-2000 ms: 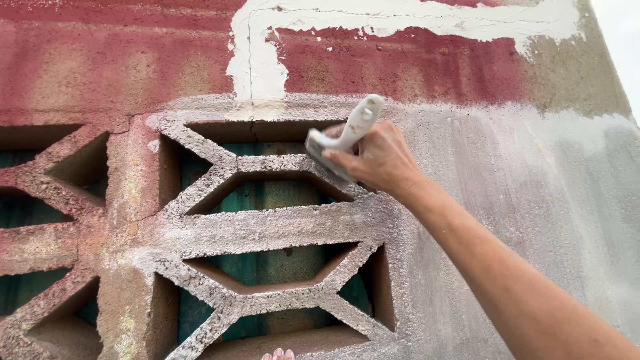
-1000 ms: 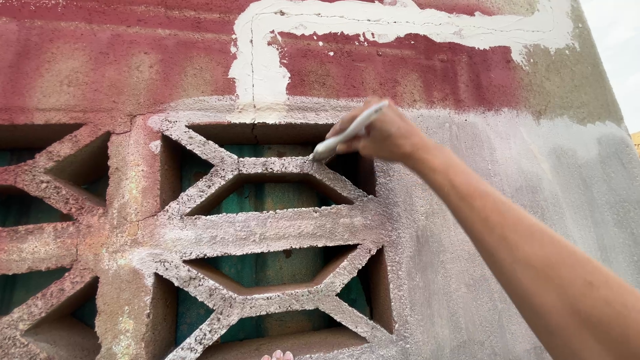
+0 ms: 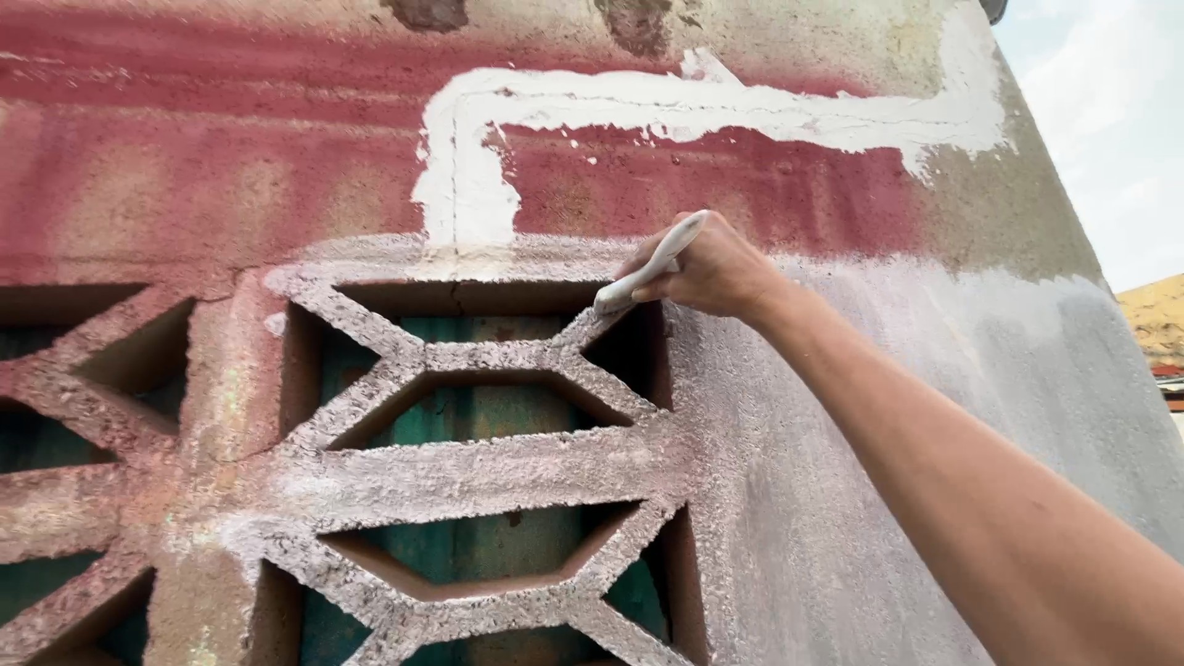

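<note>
My right hand (image 3: 712, 268) grips the handle of a white paintbrush (image 3: 652, 268), whose head is low on the diagonal rib at the upper right of a concrete breeze-block grille (image 3: 490, 472). The bristles are mostly hidden. Thin whitish paint coats the ribs of this grille section, with dark pits showing through. To the right, the rough wall (image 3: 832, 416) bears a pale greyish-white coat. My left hand is out of view.
A thick white band (image 3: 462, 166) with a fine crack runs over the red-painted wall (image 3: 305, 176) above. Reddish, uncoated grille ribs (image 3: 102, 407) stand at the left. Green corrugated sheeting (image 3: 486, 416) shows behind the openings. The wall's edge slants down at the right.
The brush has moved from the middle horizontal rib up and right to the upper-right diagonal rib. Fingertips seen at the bottom edge earlier are out of view now. The view has shifted slightly.
</note>
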